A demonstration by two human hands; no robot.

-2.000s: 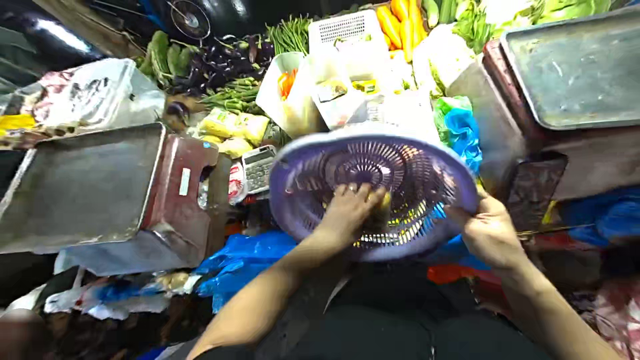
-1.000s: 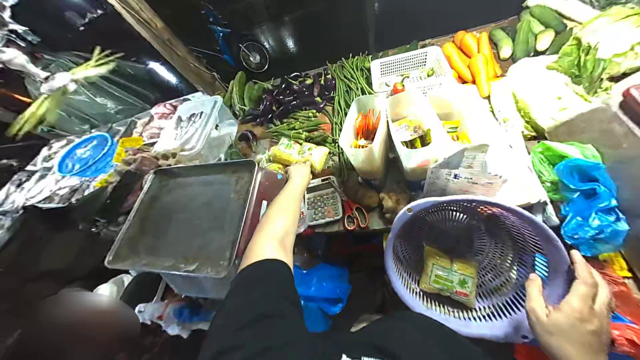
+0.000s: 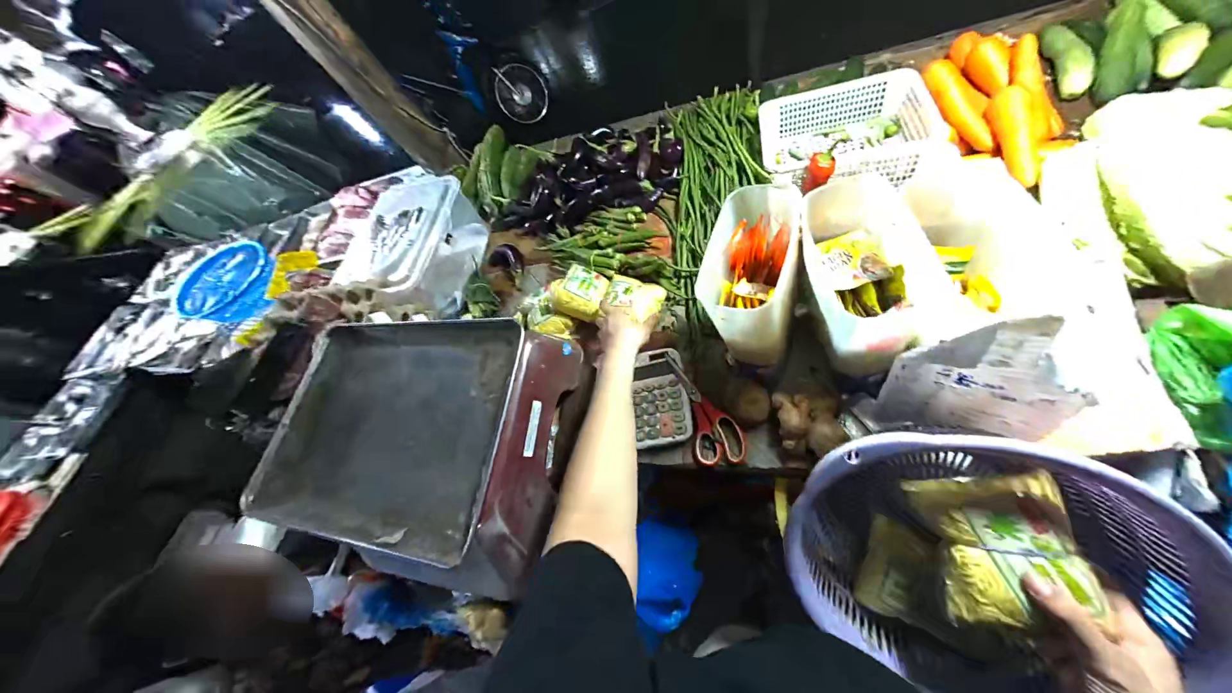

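My left hand [image 3: 624,332] reaches out over the stall, its fingers on a yellow plastic packet [image 3: 635,298] that lies among similar packets [image 3: 579,292] beside the okra. At the lower right, my right hand [image 3: 1107,635] is inside a purple plastic basket [image 3: 910,445], its thumb over a yellow packet with a green and white label [image 3: 1020,558]. More yellow packets lie under and behind that one in the basket. The fingers of my right hand are partly hidden.
A weighing scale with a metal tray [image 3: 395,433] stands left of my forearm. A calculator [image 3: 662,409], red-handled scissors [image 3: 719,433] and ginger [image 3: 807,423] lie right of it. Behind are white bins of chilies [image 3: 758,255], long beans [image 3: 717,173], eggplants [image 3: 597,183] and carrots [image 3: 1011,106].
My left hand was in the basket two seconds ago and is now at the packets on the stall. My right hand has moved from the basket's rim to the packets inside it.
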